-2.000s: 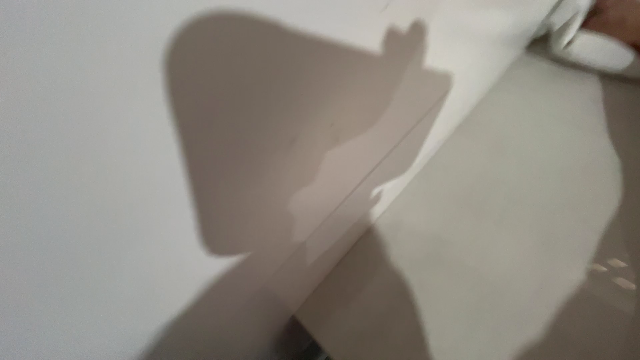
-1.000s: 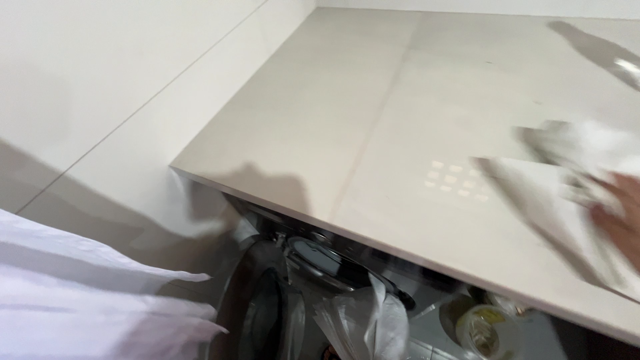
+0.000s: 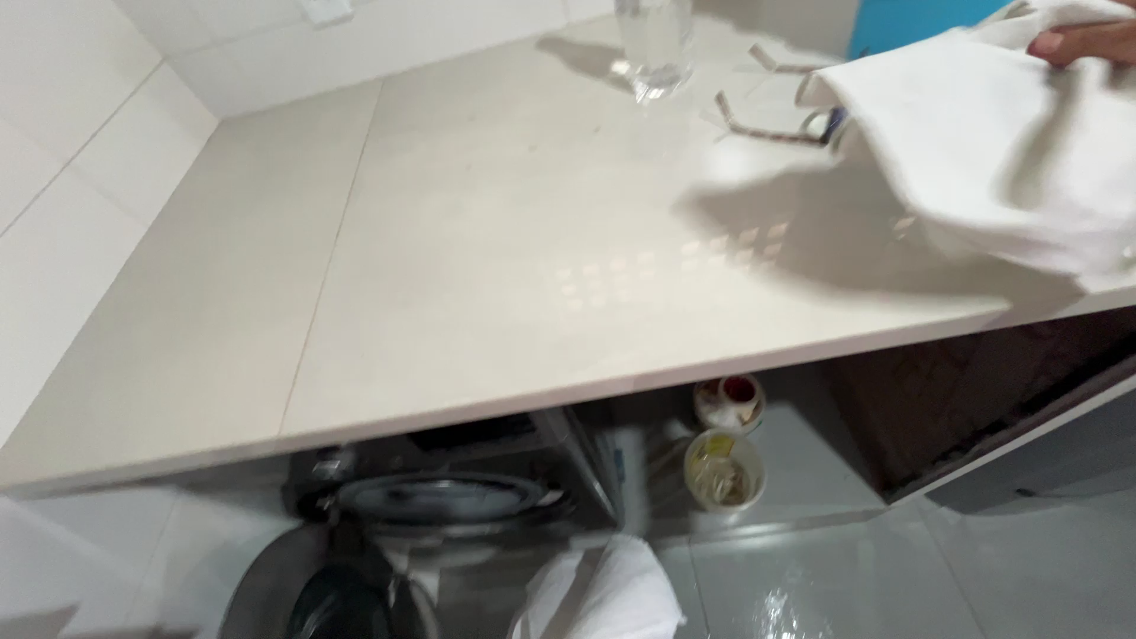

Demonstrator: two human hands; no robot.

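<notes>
At the upper right, my right hand (image 3: 1087,44) grips a white cloth (image 3: 967,124) that hangs in folds over the countertop (image 3: 461,222). A pair of eyeglasses (image 3: 772,135) lies on the counter, with its arms showing and the rest hidden at the cloth's left edge. Farther left stands a clear glass (image 3: 655,53). Another white cloth (image 3: 612,590) shows at the bottom, below the counter; what holds it up cannot be told. My left hand is out of view.
Beneath the counter is a dark front-loading washing machine (image 3: 444,501) with its round door (image 3: 311,595) swung out. Two small open containers (image 3: 723,470) stand beside it. A blue object (image 3: 923,25) is behind the cloth, and a white wall fitting (image 3: 327,11) is at the back.
The view has swung from the wall to the counter and then farther right. The glass and eyeglasses now show fully or partly. The cloth was in my right hand one second ago too.
</notes>
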